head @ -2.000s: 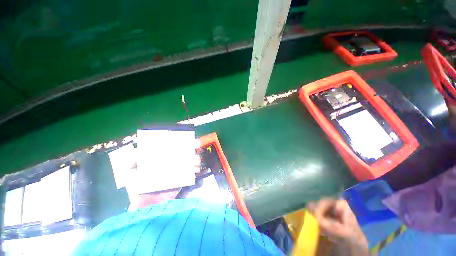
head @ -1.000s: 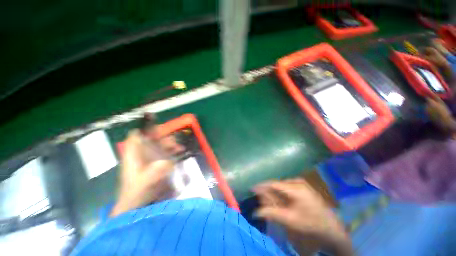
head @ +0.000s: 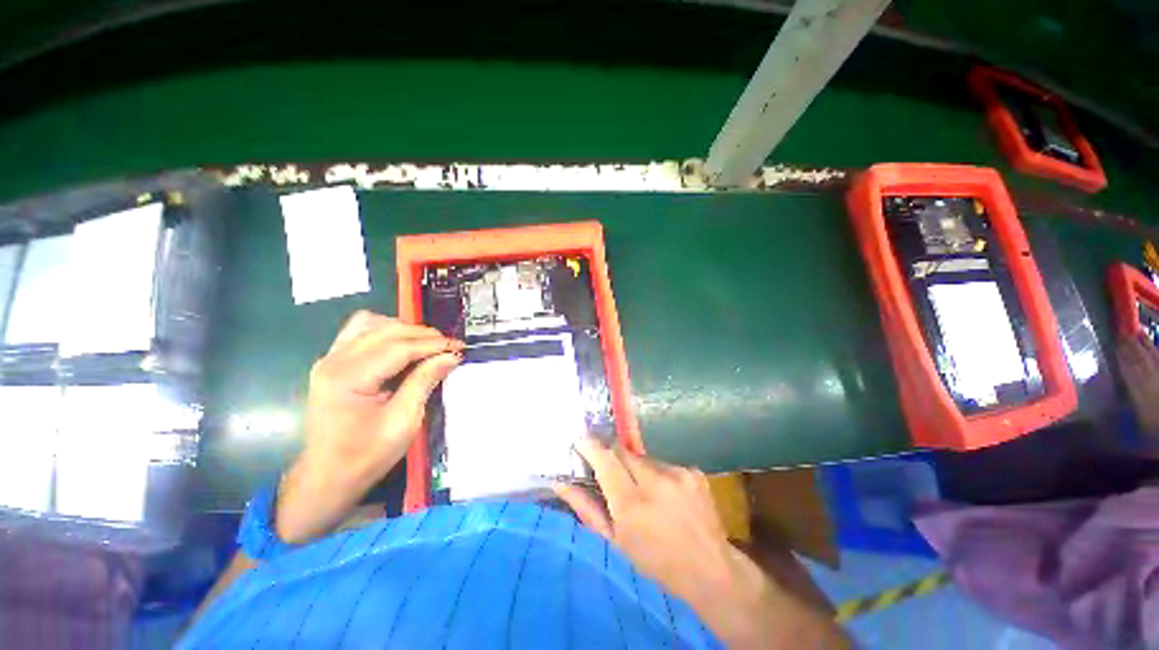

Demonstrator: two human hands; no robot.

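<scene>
An open black tablet sits in a red-orange frame [head: 615, 345] before me. Its silver-shielded main board [head: 506, 295] is at the top and a large white battery [head: 511, 413] lies below. My left hand [head: 362, 406] has thumb and forefinger pinched at the battery's upper left corner, on the end of a thin narrow strip [head: 528, 340] between board and battery; the strip is hard to see. My right hand [head: 661, 508] is at the battery's lower right edge, fingers apart, holding nothing visible. My blue sleeve or clothing covers the frame's bottom edge.
A white card [head: 325, 244] lies left of the frame. A shiny tray [head: 178, 318] with several white rectangles is at far left. A second framed tablet [head: 977, 343] is at right, others beyond. A pale post [head: 788, 95] slants behind. Purple sleeves show both sides.
The view has shifted and straightened over the tablet. The white sheet held up earlier is out of my hands. Both hands have come onto the framed tablet, the right one from beside it.
</scene>
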